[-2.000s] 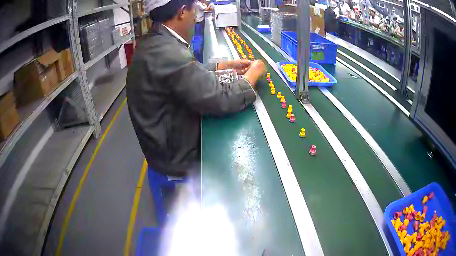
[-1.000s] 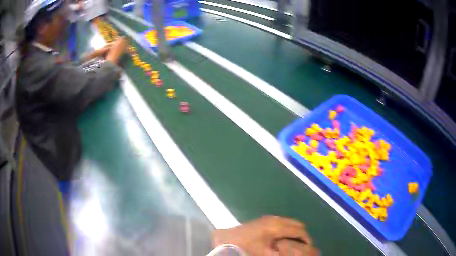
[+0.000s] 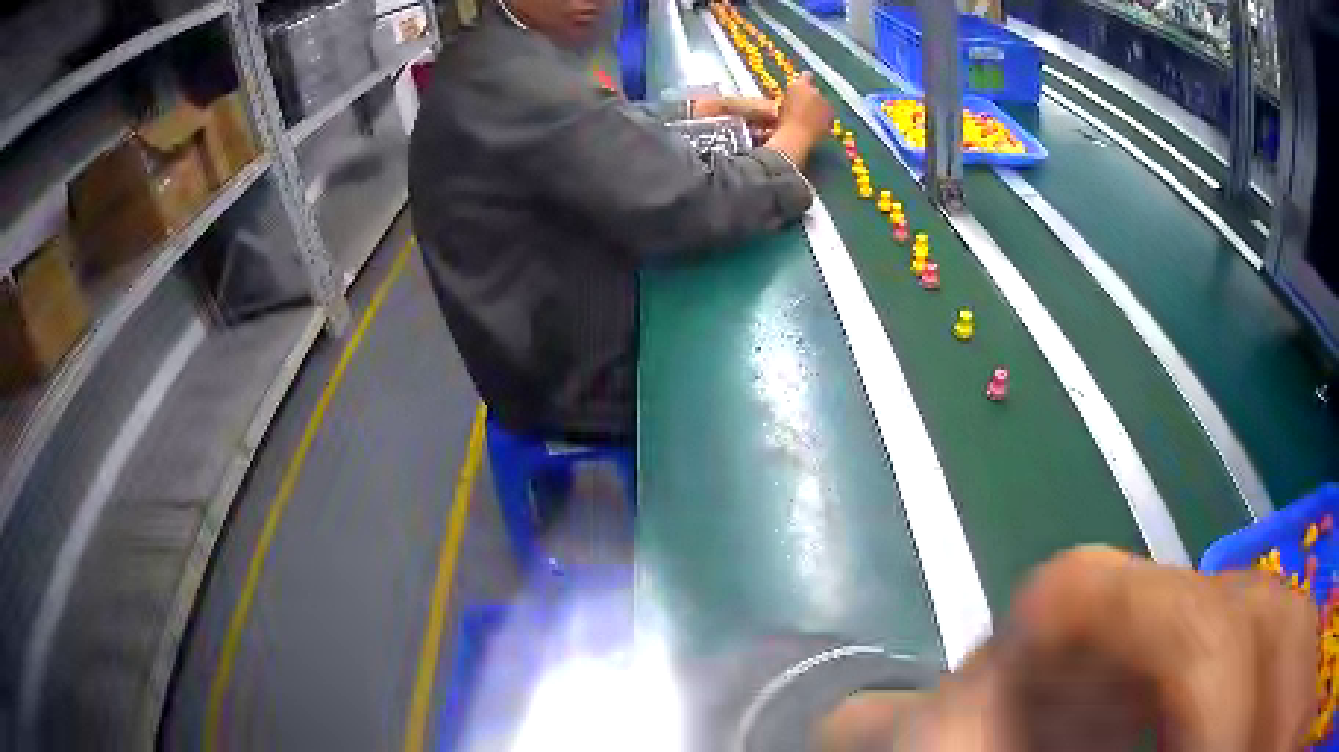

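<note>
My left hand [image 3: 1175,632] is large and blurred at the bottom right, over the belt's near end and the edge of a blue tray. Its fingers are bent; whether it holds anything is unclear. A pale cuff edge shows at its wrist. My right hand is not visible. The blue tray [image 3: 1234,542], cut off by the right edge, holds yellow and pink pieces. On the green conveyor belt [image 3: 1035,492], a pink piece [image 3: 999,385] stands nearest, with a yellow piece [image 3: 965,323] behind it and a row of more pieces beyond.
A seated person in a grey jacket [image 3: 543,221] works with both hands at the belt on the left. A second blue tray [image 3: 1028,147] of pieces and a blue crate [image 3: 999,66] are beyond a metal post [image 3: 943,103]. Shelving with cardboard boxes [image 3: 140,191] stands left of the yellow-lined aisle.
The view swung right, then back left. My left hand, absent two seconds ago, came in at the bottom and is now farther right in the picture, overlapping the near tray's edge.
</note>
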